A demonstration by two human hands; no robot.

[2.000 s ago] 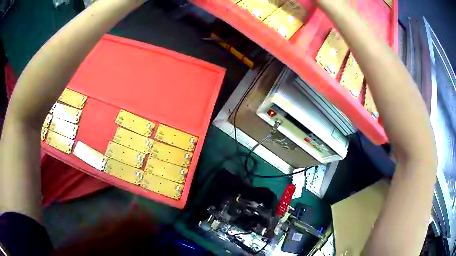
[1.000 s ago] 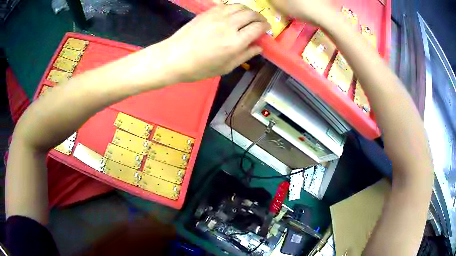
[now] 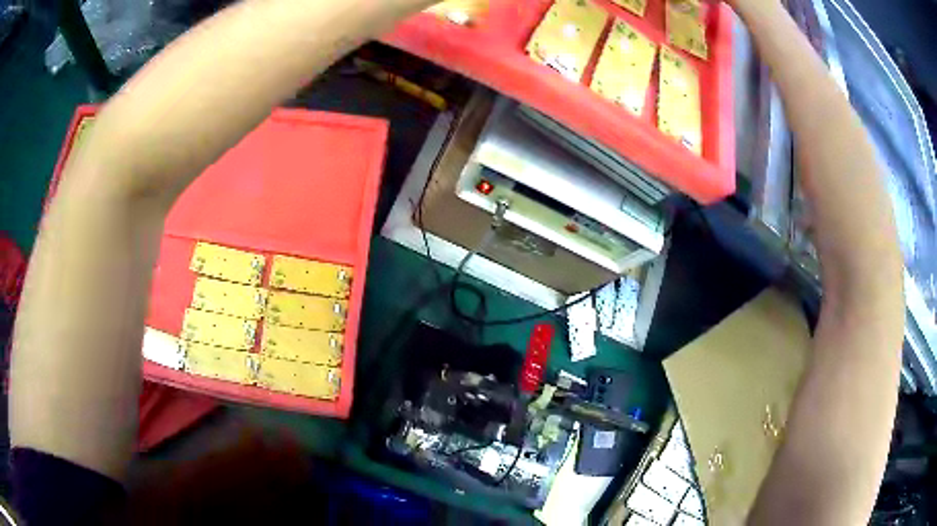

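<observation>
An upper red tray [image 3: 709,170] with yellow boards [image 3: 624,67] stands at the top, above the pale box. Both forearms reach up past it. My left hand is cut off by the top edge, and my right hand is also out of the picture at the top. A second red tray [image 3: 360,205] lies at the left, with rows of yellow boards [image 3: 303,311] and a white module [image 3: 162,347] at its lower side. My left forearm covers part of this tray.
The test fixture [image 3: 462,411] with its red clamp handle [image 3: 535,358] stands at the lower middle. A power supply [image 3: 565,195] sits behind it. A black flat device [image 3: 599,449], a cardboard sheet [image 3: 755,380] and white modules [image 3: 668,475] are at the right. Black cables run behind the fixture.
My left hand has left the upper tray's front edge and gone out at the top. My right hand has also gone out of view. The scene has shifted left in the picture.
</observation>
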